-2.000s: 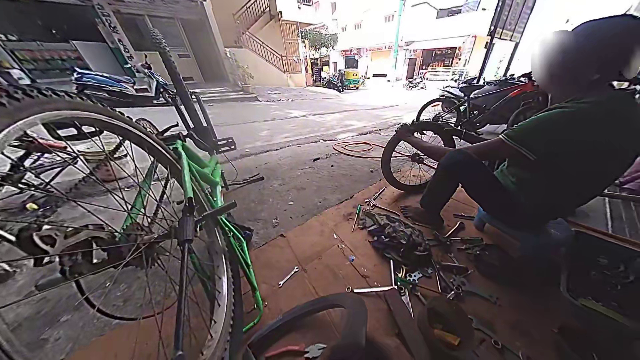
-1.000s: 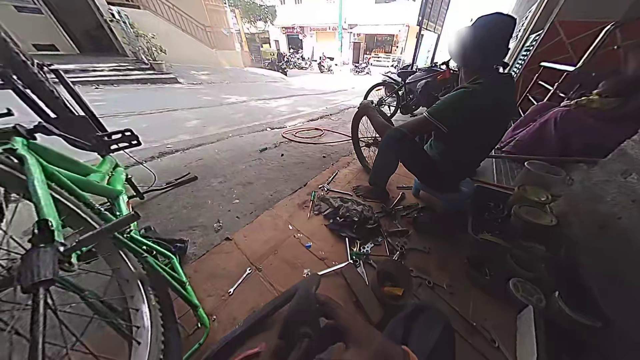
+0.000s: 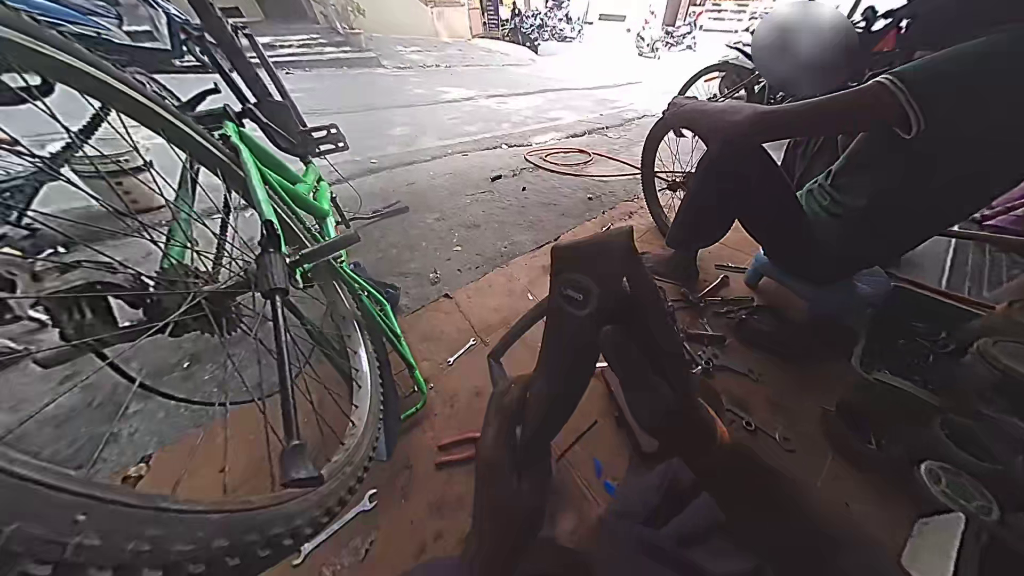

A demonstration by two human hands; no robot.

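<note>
A dark rubber bicycle tyre or tube, bent into a narrow arch with a round mark on it, stands up in the middle. My left hand is closed around its left side. The right side of the arch is in my right hand, whose fingers are mostly lost in shadow. Red-handled pliers lie on the floor just left of my left hand. A small spanner rests farther forward on the tiles. Another, larger spanner lies beside the wheel of the green bicycle.
The bicycle's wheel fills the left side. At the right a seated person holds a bicycle wheel. Scattered tools and containers lie at right. A coiled orange hose lies on the pavement.
The dark rubber piece, low in the earlier frames, now stands higher as an arch between my hands. The view has swung right, then back left.
</note>
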